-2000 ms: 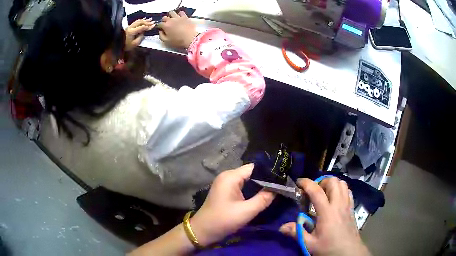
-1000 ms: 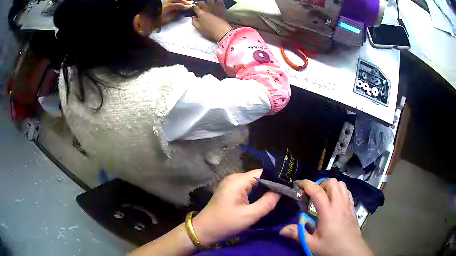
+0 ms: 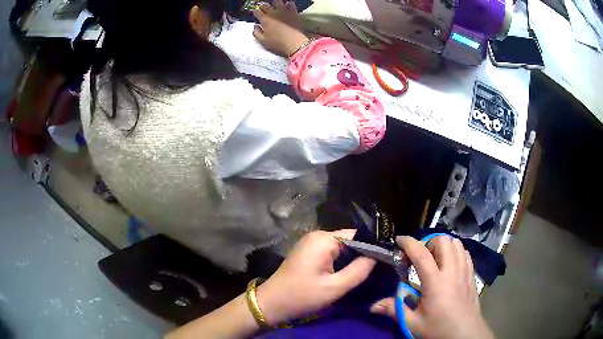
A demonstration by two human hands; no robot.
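My right hand holds the blue-handled scissors over my lap, blades pointing left. My left hand, with a gold bracelet, pinches something at the blade tips, seemingly an edge of dark fabric; thread is too fine to tell. A black woven label with gold marking lies on the dark fabric just behind the blades. More dark fabric hangs to the right of my right hand.
A person in pink sleeve covers sits close at left. The white table ahead bears a sewing machine, orange-red scissor loop and smartphone. A box with plastic is below.
The seated person has shifted right and forward, with the pink sleeve further right. My hands stay over my lap with the scissors; the label is seen more narrowly.
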